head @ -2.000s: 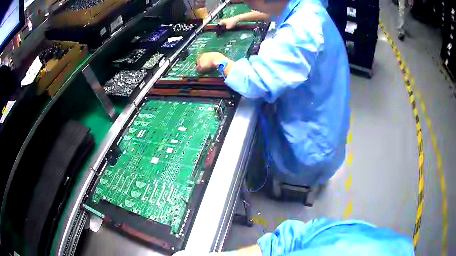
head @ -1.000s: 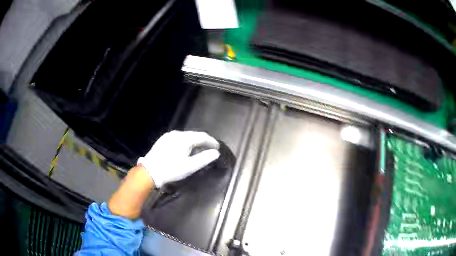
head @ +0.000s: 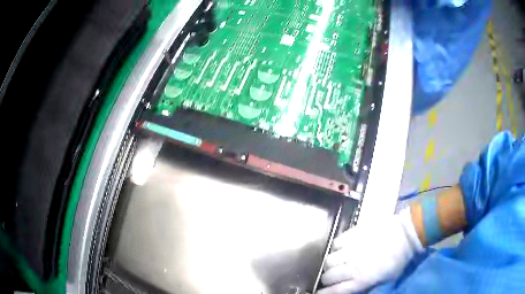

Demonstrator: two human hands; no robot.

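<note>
A large green circuit board (head: 253, 63) lies in a black carrier with a red-brown end bar (head: 288, 170), on the conveyor at the top middle. My right hand (head: 374, 252), in a white glove with a blue strap at the wrist, rests over the right silver rail at the lower right. Its fingers are extended towards the rail's inner edge, below the carrier's near corner, and it does not touch the board. No object shows in it. My left hand is out of view.
A shiny metal plate (head: 213, 229) lies between the rails in front of the carrier. Dark foam sheets (head: 63, 132) are beyond the left rail (head: 103, 138). A person's blue smock (head: 446, 51) is at the upper right, beside yellow floor tape.
The view has swung from the black tote and bare conveyor end back to the board. My left hand has left the picture. My right hand now shows on the right rail.
</note>
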